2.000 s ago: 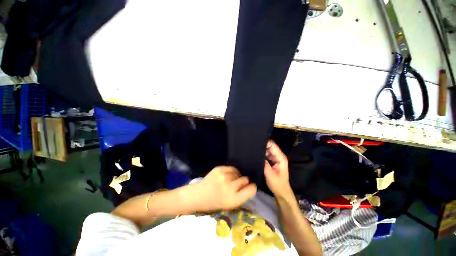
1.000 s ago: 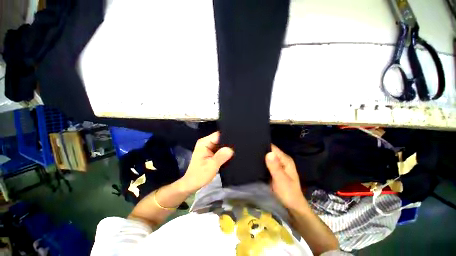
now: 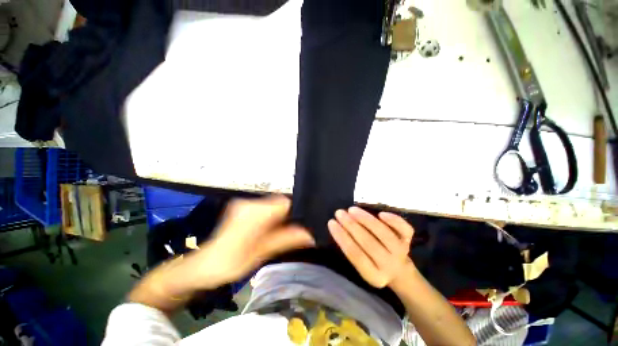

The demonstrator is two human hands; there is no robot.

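Observation:
A long black fabric panel (image 3: 335, 115) runs from the top of the view down across the white table and over its front edge. My left hand (image 3: 254, 233) is blurred, at the panel's left edge below the table edge; whether it grips the cloth cannot be told. My right hand (image 3: 373, 243) lies at the panel's right edge just below the table edge, fingers straight and close together, touching the cloth. The panel's top end is cut off by the picture's edge.
Large shears (image 3: 535, 115) lie at the right, beside a wooden-handled tool (image 3: 600, 150). A small brown plate (image 3: 404, 35) shows near the panel's top right. Heaped black cloth (image 3: 95, 101) is at the left. Cream tags (image 3: 535, 266) hang below the table at right.
My left hand has moved slightly left and blurs. My right hand has turned from a thumb-up hold to straightened fingers on the cloth. The view has shifted, showing more table at the top.

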